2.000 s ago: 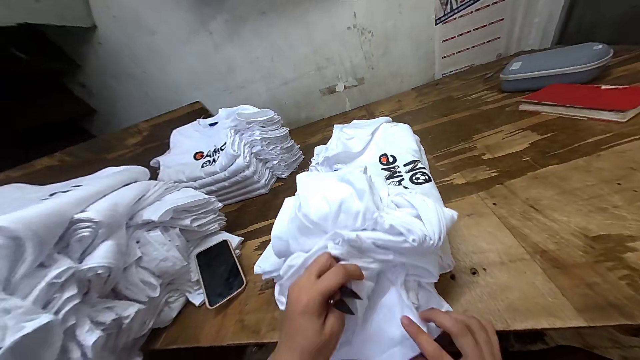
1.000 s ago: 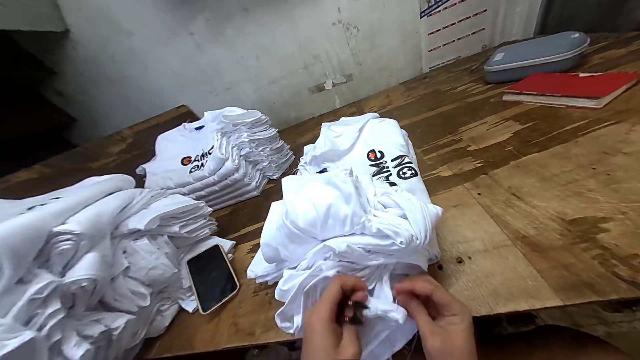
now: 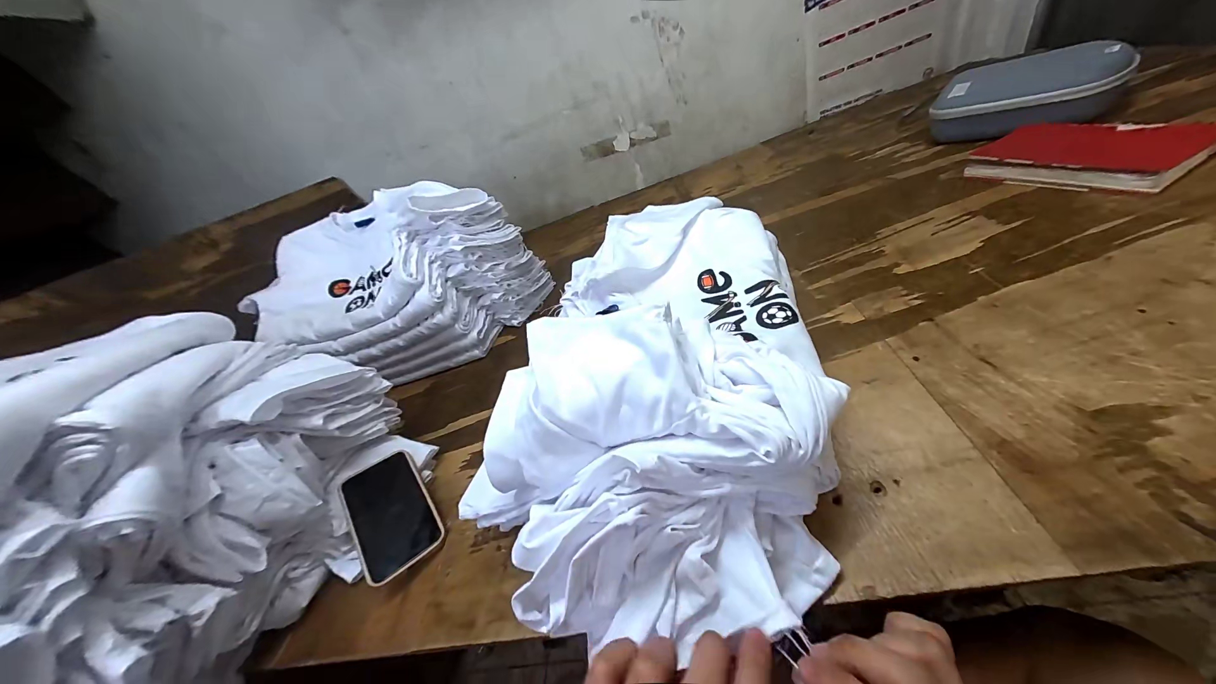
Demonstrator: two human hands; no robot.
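Observation:
A heap of white printed T-shirts [image 3: 655, 408] lies in front of me, its lower folds hanging toward the table's front edge. My left hand [image 3: 679, 660] grips the near edge of the white cloth at the bottom of the view. Close by on the right, my right hand [image 3: 883, 655] has its fingers closed beside the cloth's corner, where thin white threads and a small dark object, only partly visible, show between the hands. Whether that object is a tool is unclear.
To the left are a folded stack of white T-shirts [image 3: 380, 294], a larger white garment pile [image 3: 171, 456] and a smartphone [image 3: 391, 518]. A red book [image 3: 1092, 152] and a grey zipped case [image 3: 1035, 90] lie at the back right of the wooden table [image 3: 969, 456].
Both hands have moved down toward the bottom of the view, with the near edge of the cloth drawn down over the table's front edge.

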